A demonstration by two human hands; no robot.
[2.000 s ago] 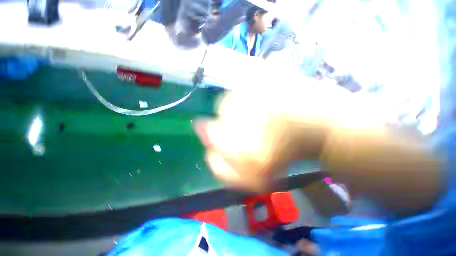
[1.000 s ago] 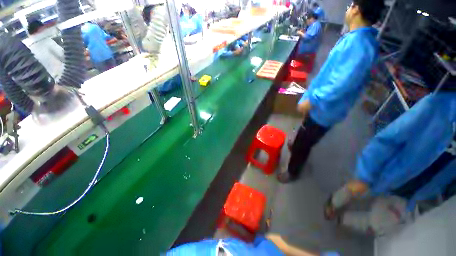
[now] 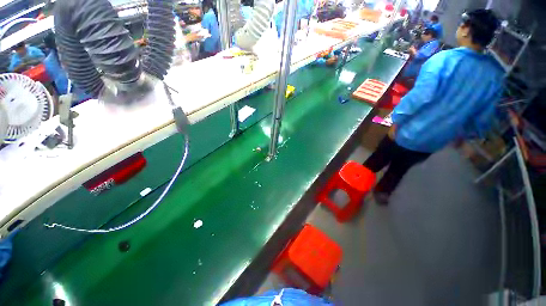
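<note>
Neither of my hands is in view; only a bit of my blue smock shows at the bottom edge. The long green bench (image 3: 233,197) lies in front of me. On it are a small white piece (image 3: 198,224), a round black part (image 3: 124,245), pale specks and a flat white sheet (image 3: 246,113). A white cable (image 3: 177,173) hangs in a loop from the raised shelf over the bench. A compartment tray (image 3: 370,90) in orange-red lies farther along, with a small blue item beside it.
Two red stools (image 3: 311,257) stand along the bench's right side. A person in a blue smock (image 3: 449,98) stands in the aisle. A metal post (image 3: 280,83) rises from the bench. Grey ribbed hoses (image 3: 99,45) and a white fan (image 3: 23,106) are at the raised shelf (image 3: 197,80).
The view has swung from the near bench to along the aisle. The blurred hand seen first is gone. The second person at the right has left the view.
</note>
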